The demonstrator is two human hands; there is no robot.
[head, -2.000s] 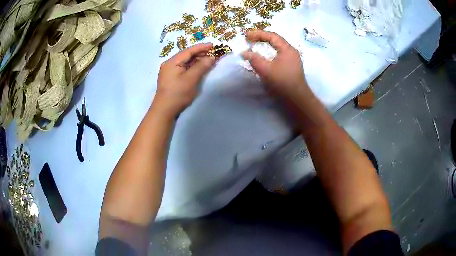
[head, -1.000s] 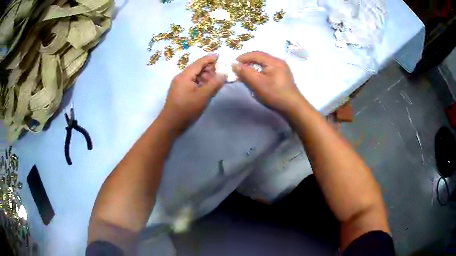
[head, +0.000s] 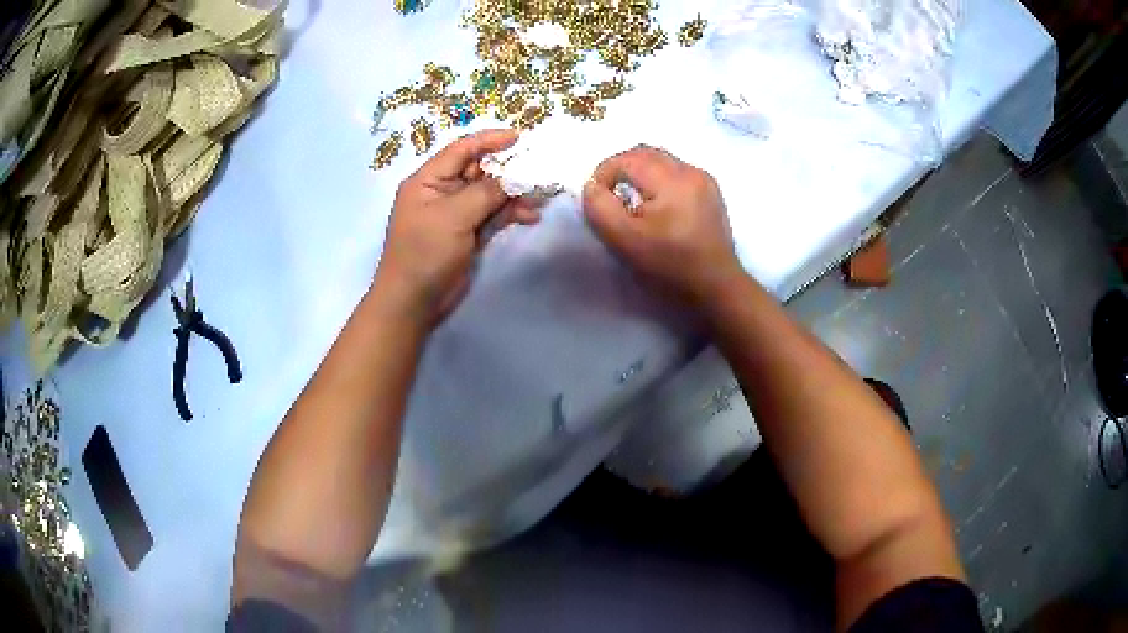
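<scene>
My left hand (head: 439,216) is closed on white wrapping (head: 526,181) between thumb and fingers; a small part at its right end looks darker, too blurred to name. My right hand (head: 662,216) is just right of it, fingers curled on another crumpled white scrap (head: 628,195). The fingertips of the two hands are a short gap apart above the cloth. The heap of gold ornaments (head: 563,56) lies beyond the hands. An ornament with a blue-green spot (head: 463,113) lies at its near left side.
Woven strips (head: 149,136) are piled upper left. Black-handled pliers (head: 196,346), a smartphone (head: 116,497) and a second heap of metal pieces (head: 40,482) lie left. A clear plastic bag (head: 881,62) with white scraps is upper right. The table's edge (head: 854,241) runs along the right, above the grey floor.
The gold ornament seen in my left hand earlier no longer shows plainly. My hands came together at the white wrapping, then moved slightly apart.
</scene>
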